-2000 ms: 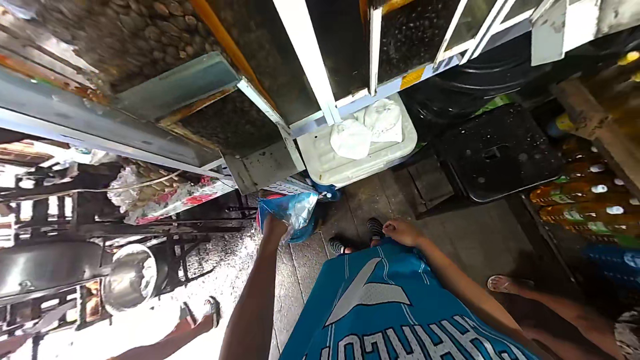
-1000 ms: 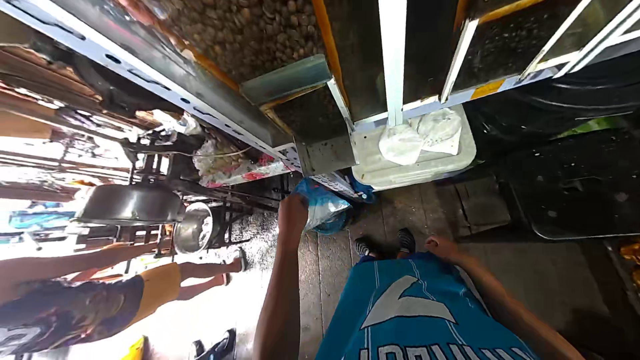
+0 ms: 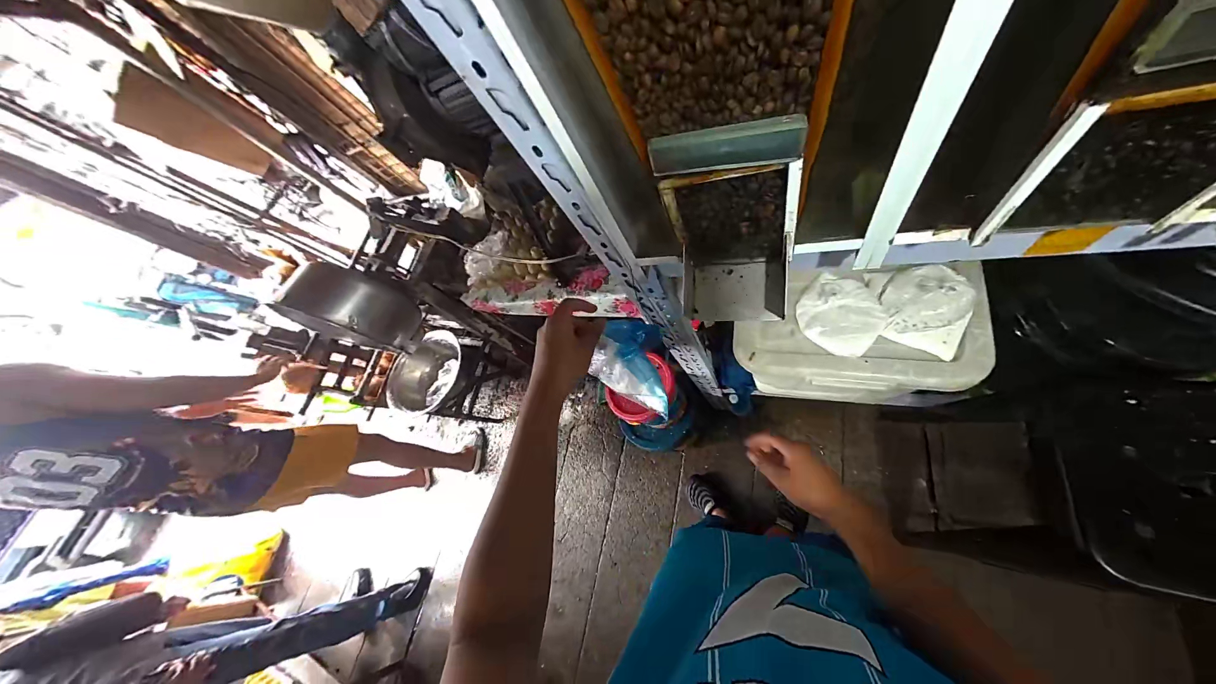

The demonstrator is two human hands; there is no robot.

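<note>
My left hand [image 3: 570, 334] is at the centre left, its fingers curled and its index finger bent forward. Right beside it hangs or lies a clear plastic bag with white contents [image 3: 627, 375]; whether my fingers grip it cannot be told. Blue plastic [image 3: 632, 334] shows behind the bag. Under the bag are a red plastic basin [image 3: 638, 404] and a blue one [image 3: 660, 435]. My right hand [image 3: 787, 465], slightly blurred, is above the floor near my feet, loosely bent with nothing visible in it. Two knotted bags of white stuff [image 3: 883, 309] rest on a pale plastic container lid [image 3: 855, 366].
A metal-framed display case of brown shells or nuts [image 3: 712, 66] stands ahead, its perforated leg [image 3: 698, 356] beside the basins. A metal pot [image 3: 347, 304] and a steel bowl [image 3: 425, 372] stand left, near a person in orange shorts [image 3: 313, 465]. A black bin [image 3: 1140, 475] is at right.
The view has turned left, bringing the other person further in. The red basin now shows beneath the plastic bag. My right hand has moved away from my shirt hem.
</note>
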